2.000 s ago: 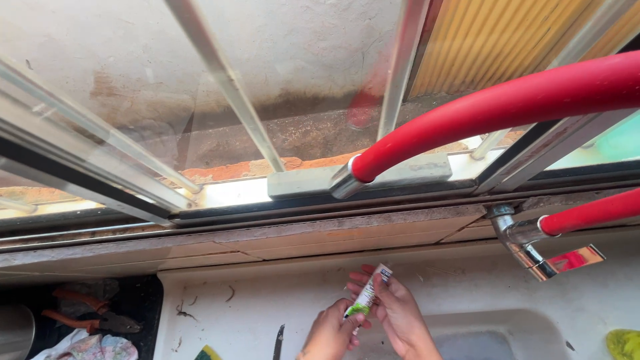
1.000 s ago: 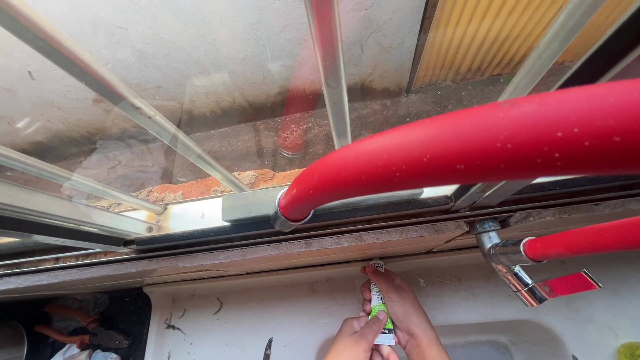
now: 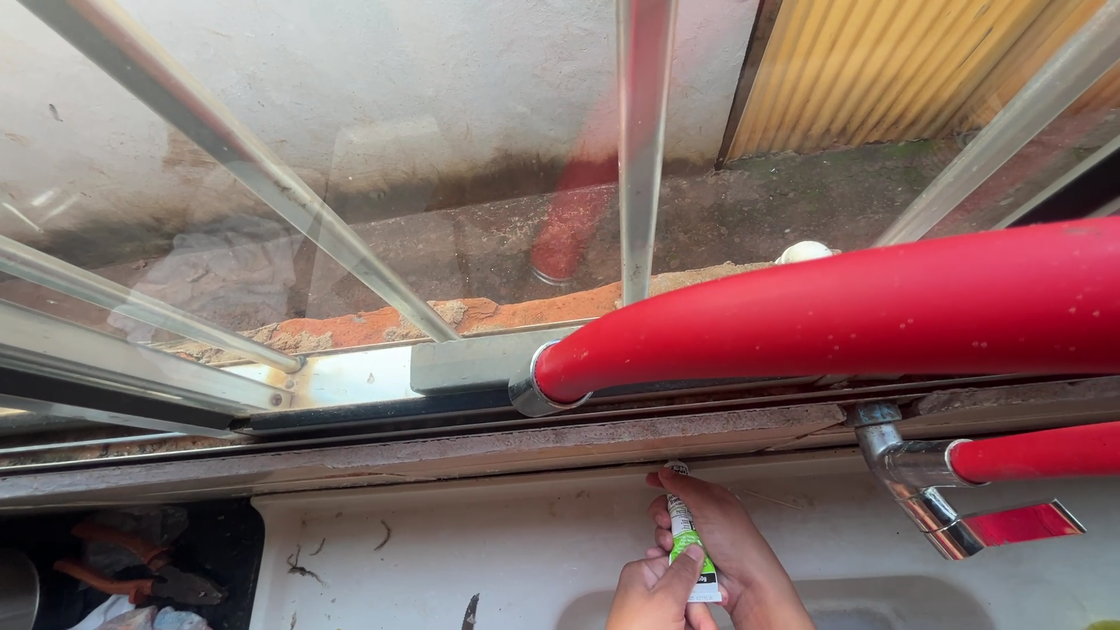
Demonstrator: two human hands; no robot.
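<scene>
Both my hands hold one small squeeze tube (image 3: 687, 547), white and green with dark writing, over the back rim of a white sink (image 3: 472, 516). My left hand (image 3: 661, 586) grips the tube's flat lower end, its thumb pressed on the green part. My right hand (image 3: 731, 542) wraps around the upper part from the right, fingers near the tip. The tip lies close to the joint between the sink and the tiled wall below the window sill; whether it touches is hidden by my fingers.
A thick red faucet hose (image 3: 831, 306) arches across the right, above a chrome faucet with a red handle (image 3: 1024, 523). Orange-handled pliers (image 3: 140, 569) lie at the lower left. Metal window bars (image 3: 643, 157) stand behind. A dark pointed object (image 3: 471, 611) lies in the sink.
Two seconds ago the tube was held tilted over the sink, with my right fingers spread. Now it is more upright, its tip at the back edge, and both hands are closed around it.
</scene>
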